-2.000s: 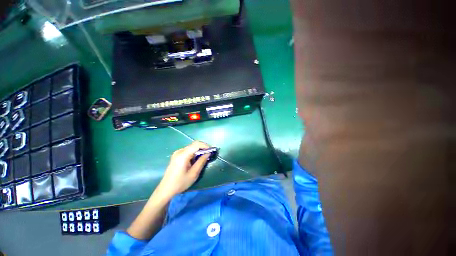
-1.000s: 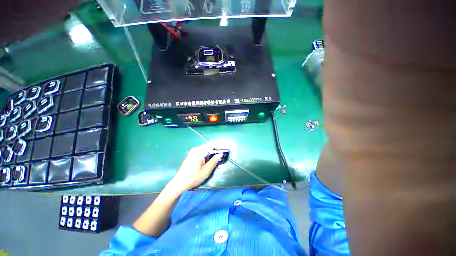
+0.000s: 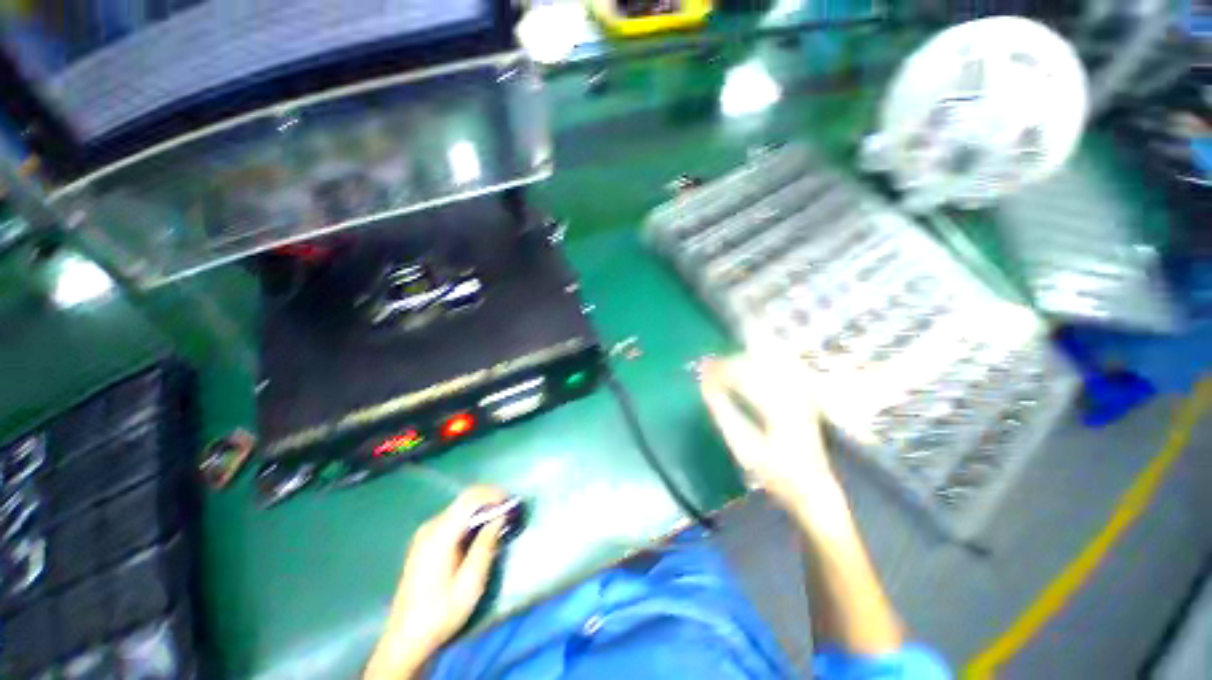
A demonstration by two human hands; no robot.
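Note:
My left hand [image 3: 445, 571] holds a small dark watch case [image 3: 497, 518] with a silvery rim, just above the green bench in front of the black machine [image 3: 425, 352]. My right hand [image 3: 771, 432] is over the bench at the left edge of the clear tray of small parts [image 3: 917, 345]. Its thumb and finger point forward and look apart, but it is blurred and overexposed, and I cannot tell if it holds a tiny part. A metallic piece [image 3: 423, 292] sits in the nest on top of the machine.
A black blister tray [image 3: 100, 531] with some cases stands at the left. A loose case [image 3: 227, 458] lies beside the machine. A clear guard [image 3: 332, 173] hangs above the machine, below a screen [image 3: 266, 47]. A black cable [image 3: 651, 458] and a white fan [image 3: 984, 113] are at the right.
The view has swung right and blurred, bringing the clear tray and fan into sight. My right hand, earlier a large blurred shape close to the camera, is now out by the tray. My left hand still holds the case.

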